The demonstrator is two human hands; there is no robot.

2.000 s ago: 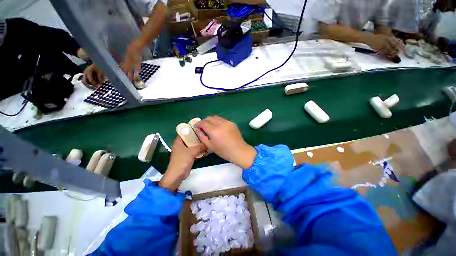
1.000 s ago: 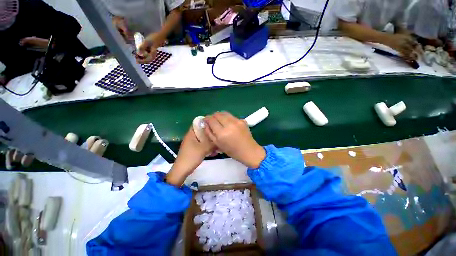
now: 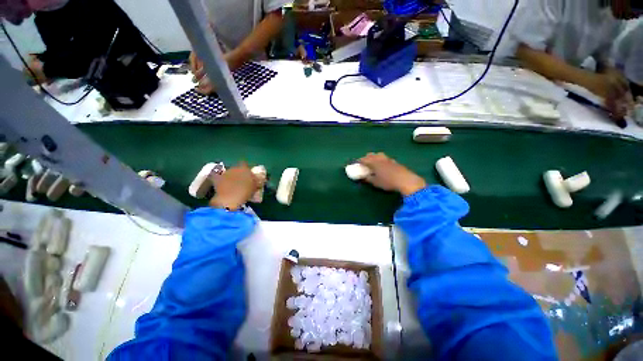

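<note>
My left hand (image 3: 236, 186) is over the green conveyor belt (image 3: 324, 141) with a cream housing (image 3: 258, 173) at its fingers; another housing (image 3: 202, 179) lies at its left side. Whether it grips either one is hard to tell. My right hand (image 3: 386, 172) has its fingers on a cream housing (image 3: 357, 171) on the belt. A single housing (image 3: 288, 185) lies upright-lengthwise between my hands. The cardboard parts box (image 3: 280, 307) full of small translucent white pieces (image 3: 331, 308) stands on the white bench in front of me.
More housings (image 3: 452, 175) lie along the belt to the right and far left. A slanted grey post (image 3: 92, 151) stands at left, with piled housings (image 3: 53, 271) below it. A blue device (image 3: 388, 62) with a cable and people's arms (image 3: 564, 69) are on the opposite bench.
My hands were together on a housing; they have separated, left hand to the left and right hand to the right. One housing now lies on the belt between them.
</note>
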